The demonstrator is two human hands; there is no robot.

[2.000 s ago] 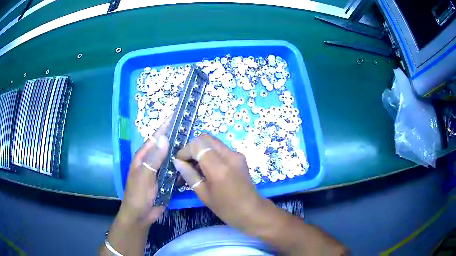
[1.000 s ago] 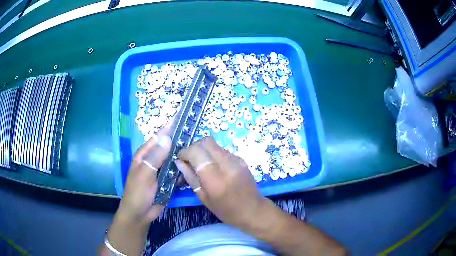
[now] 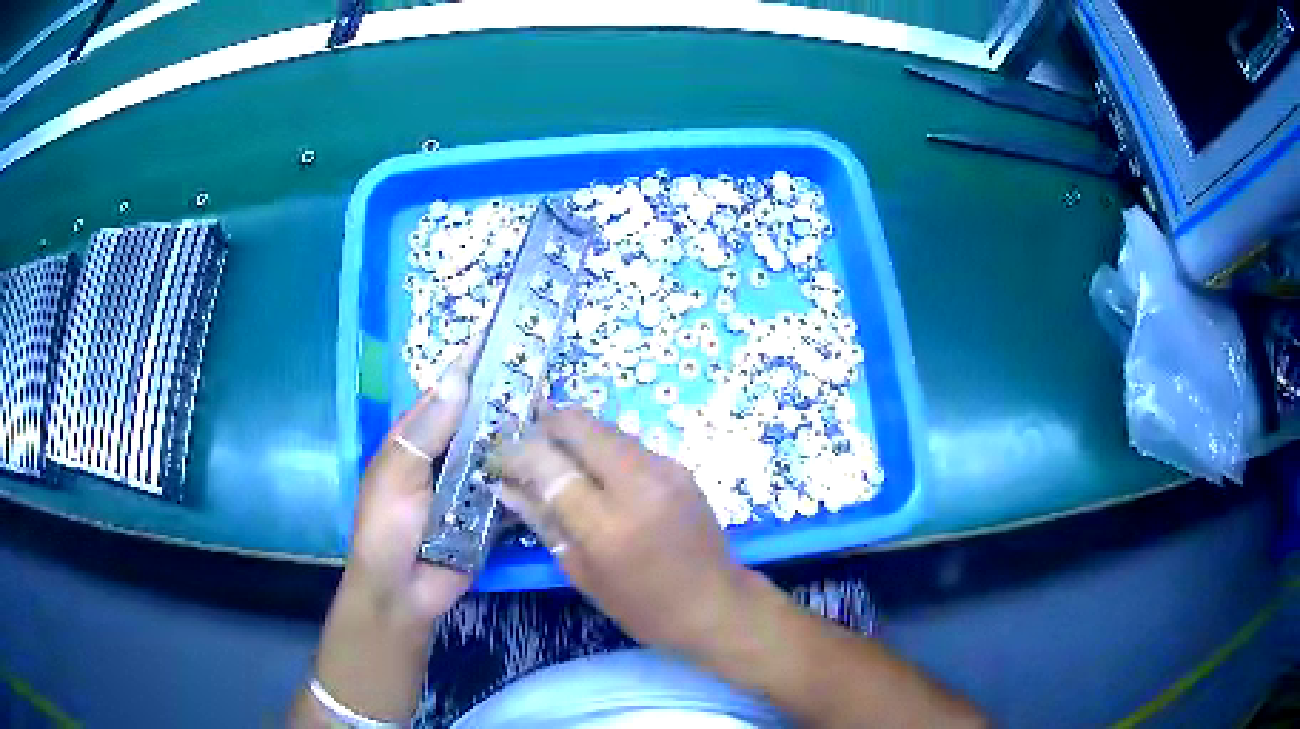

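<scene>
A silver-grey channel strip (image 3: 516, 342) is held tilted over the large blue tray (image 3: 898, 356), its open side turned up and a row of small parts or studs inside. My left hand (image 3: 402, 491) grips the strip's lower left side. My right hand (image 3: 627, 513) has its fingertips at the lower part of the strip, slightly blurred; whether it pinches a fitting cannot be told. Small round silver-white fittings (image 3: 784, 356) lie loose in heaps across the tray, many with dark centres.
Stacked strips (image 3: 136, 356) lie side by side at the left. Small rings (image 3: 307, 157) lie scattered on the green bench (image 3: 984, 285). A clear plastic bag (image 3: 1183, 356), the machine (image 3: 1212, 128) and two dark rails (image 3: 1019, 148) are at the right.
The strip has turned so that more of its inside shows, and its lower end has moved slightly left and up. The small rings on the bench have shifted right.
</scene>
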